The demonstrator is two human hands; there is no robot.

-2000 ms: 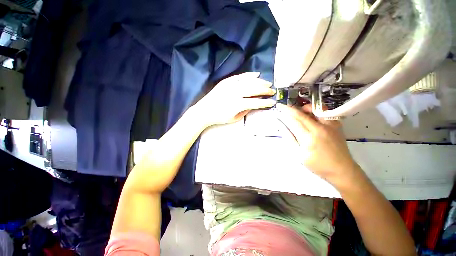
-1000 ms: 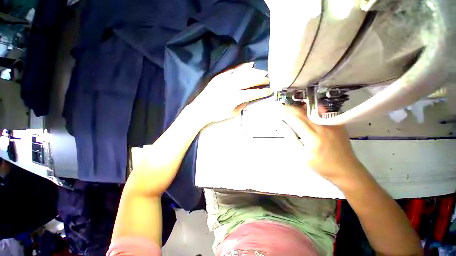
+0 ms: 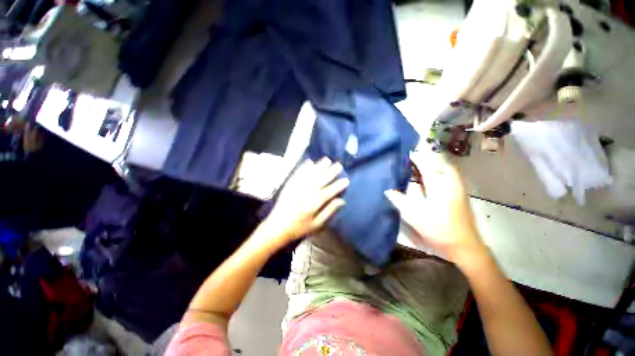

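Observation:
A blue-navy cloth panel [image 3: 372,201] hangs over the table's front edge, in front of the wearer's lap. My left hand [image 3: 310,198] lies at its left edge with the fingers bent; whether it grips the cloth cannot be told. My right hand [image 3: 435,205] is at the cloth's right side, thumb and fingers spread, and holds nothing that shows. The cream-white sewing machine [image 3: 487,59] stands at the upper right. Its needle area [image 3: 452,138] is just beyond my right hand, with no cloth seen under it.
Navy garments [image 3: 223,97] lie across the table at the upper left. More dark cloth [image 3: 153,257] is heaped below on the left. White cloth scraps [image 3: 560,156] lie right of the needle area. A red-rimmed black bin [image 3: 567,323] is under the table at the right.
Both hands have left the needle area and moved towards the wearer and apart. The blue cloth has come down over the table edge between them. The view has turned, showing the machine further right.

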